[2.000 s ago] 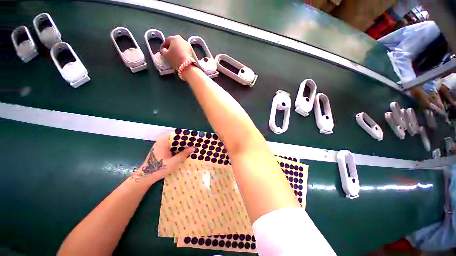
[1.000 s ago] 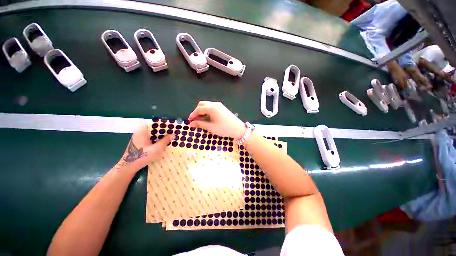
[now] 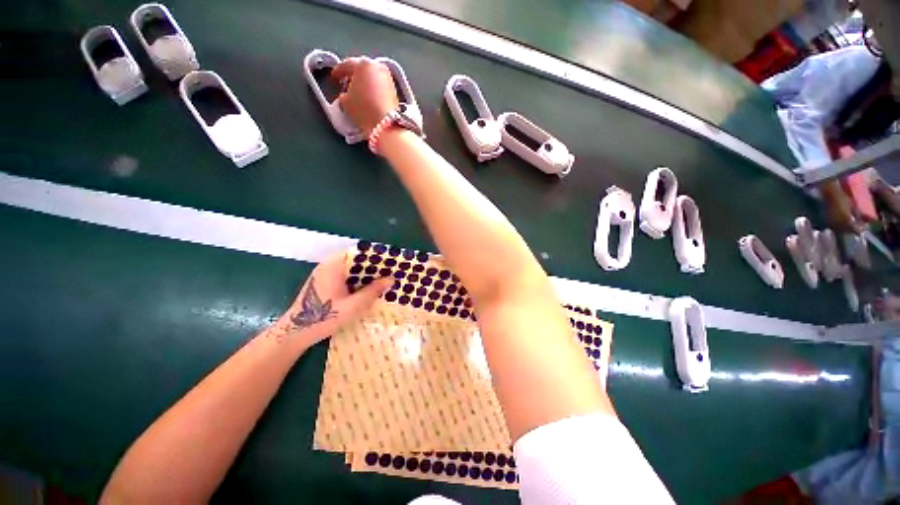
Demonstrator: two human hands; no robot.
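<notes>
My left hand [image 3: 340, 301] holds the upper left edge of a pad sheet [image 3: 419, 281] with rows of black round pads, its thumb on top. A tan release liner [image 3: 405, 380] lies below the rows, over another dotted sheet [image 3: 434, 466]. My right hand [image 3: 367, 91] reaches onto the belt over a white plastic housing [image 3: 321, 79], fingers bent at its opening. A second housing [image 3: 407, 97] is partly hidden behind this hand. Whether a pad is at the right fingertips cannot be seen. My right forearm covers part of the sheets.
More white housings lie on the dark green belt, three at left [image 3: 225, 116], two right of my hand [image 3: 474, 118], several farther right [image 3: 614, 229]. One housing [image 3: 688, 343] rests on the near green ledge. Pale rails [image 3: 178, 212] edge the belt. Another person's sleeve [image 3: 824, 89] shows upper right.
My right hand has moved from the top of the sheet up and left to the housings on the belt. My left hand stays on the sheet. The view has shifted.
</notes>
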